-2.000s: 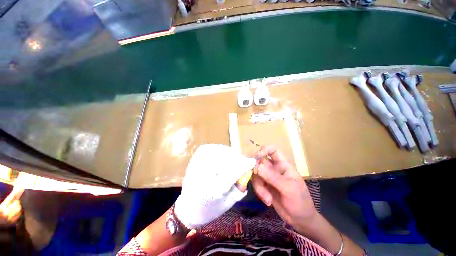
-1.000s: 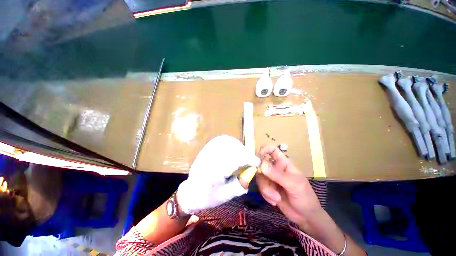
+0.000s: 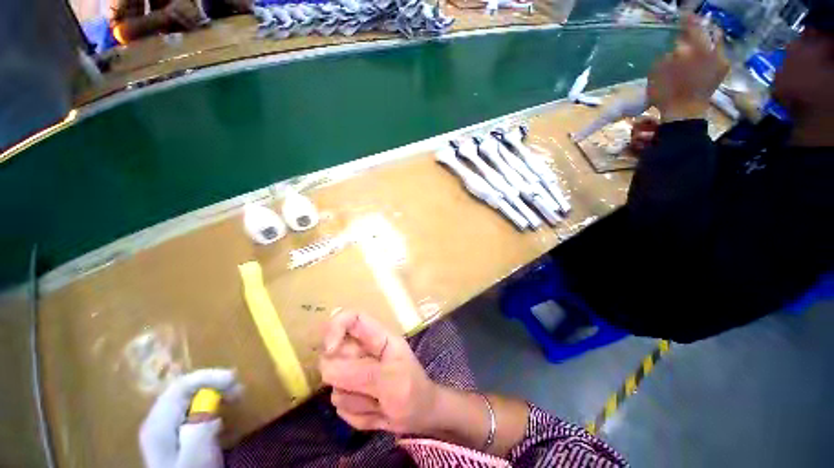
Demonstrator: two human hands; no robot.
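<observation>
My left hand [image 3: 187, 416], in a white knit glove with a yellow band [image 3: 205, 400] on a finger, is low at the left over the bench edge. Its fingers are curled apart and I see nothing in them. My bare right hand [image 3: 375, 379] is by the bench edge between two tape strips, thumb and fingers pinched together. Whether it holds something thin cannot be told. Two white bottles [image 3: 264, 223] stand at the back edge. A small bundle of thin white sticks [image 3: 318, 247] lies below them. Small dark marks show just above my right hand.
Yellow tape strip [image 3: 272, 329] runs between my hands. Several grey moulded parts [image 3: 503, 179] lie in a row to the right. A person in a dark sleeve [image 3: 672, 169] works close at right. The green belt [image 3: 366, 114] runs behind; a blue stool [image 3: 558, 315] stands below right.
The view has swung to the right. My hands, together before, are now apart, with the left gloved hand away to the left. The neighbouring person and more of the far bench have come into view.
</observation>
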